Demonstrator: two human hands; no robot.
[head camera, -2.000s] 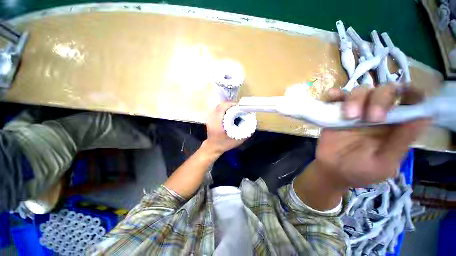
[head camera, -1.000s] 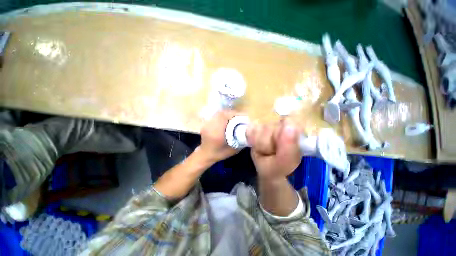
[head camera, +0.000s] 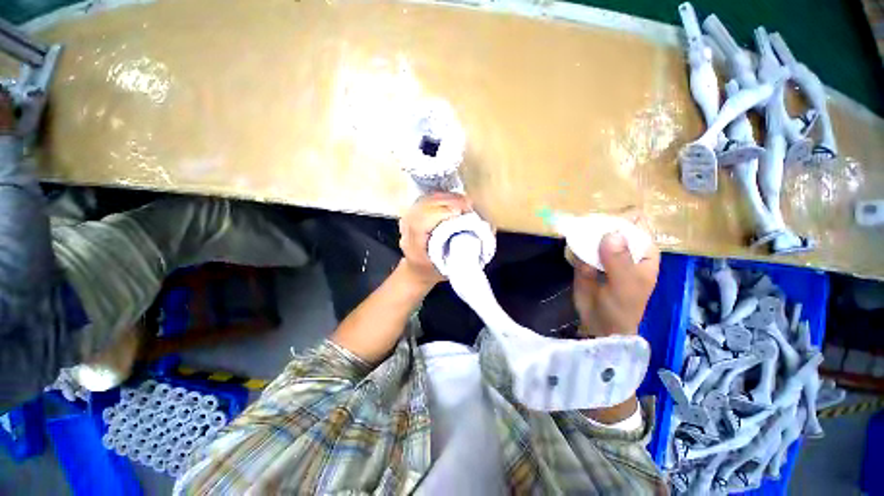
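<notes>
My left hand (head camera: 424, 238) is closed around the hollow body (head camera: 432, 152), a white-grey part with a round open collar facing up at the hand and another round open end over the bench. The grey arm (head camera: 489, 308) stands in the collar and slants down to the right over my lap, its flat oval foot with two holes facing up. My right hand (head camera: 616, 276) holds the small white applicator bottle (head camera: 599, 238) at the bench edge, its thin green nozzle pointing left, apart from the joint.
Several grey arms lie piled on the tan bench (head camera: 543, 116) at right. A blue crate (head camera: 676, 281) of arms stands by my right side. A tray of round parts (head camera: 163, 426) is low at left. A neighbour's sleeve and leg (head camera: 194, 232) and a metal fixture (head camera: 37, 87) are at left.
The arm was in my right hand and went into the collar. My right hand has let go of it and taken the bottle off the bench. The left hand keeps its hold.
</notes>
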